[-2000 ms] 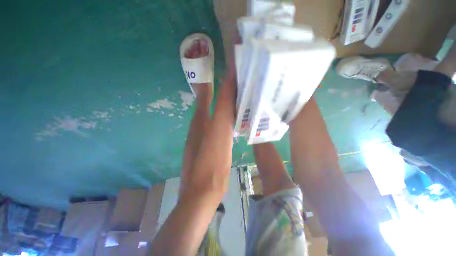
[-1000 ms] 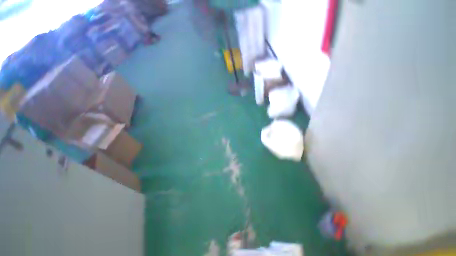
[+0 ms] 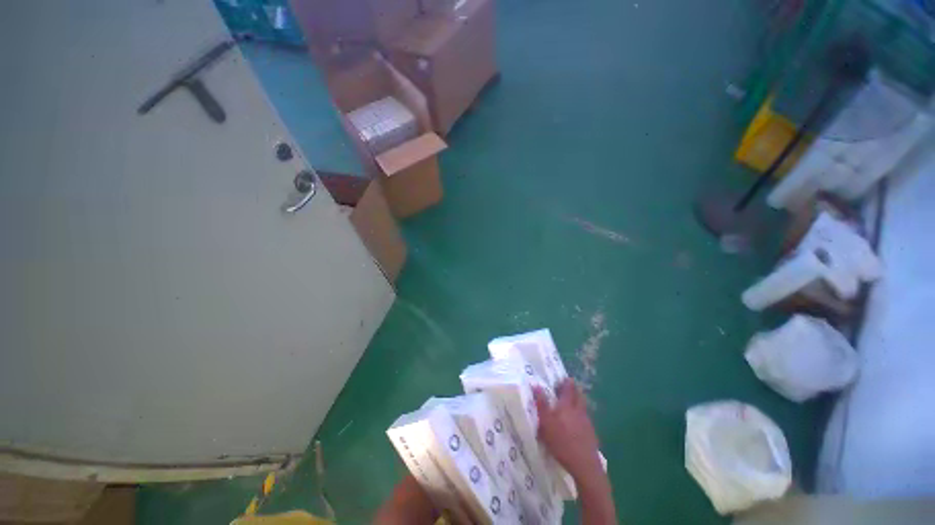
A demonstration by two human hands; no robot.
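Note:
A stack of slim white retail boxes (image 3: 502, 441) with small round dark prints is held at the bottom centre. My right hand (image 3: 570, 426) grips its right side, fingers over the boxes. My left hand (image 3: 408, 502) is under the left side, mostly hidden by the boxes and cut off by the bottom edge. An open shipping carton (image 3: 413, 185) with white boxes packed inside stands on the floor beyond the door, apart from my hands.
A grey-white door (image 3: 185, 267) with a lever handle fills the left. Brown closed cartons (image 3: 451, 62) stand behind the open one. White bags (image 3: 738, 456), a long-handled dustpan (image 3: 733, 220) and a yellow object (image 3: 767, 138) are along the right wall on the green floor (image 3: 574, 154).
The view has swung from the coworker and floor sheet to the doorway. The open carton is nearer and in clearer view. The held boxes, barely visible one second ago, show again.

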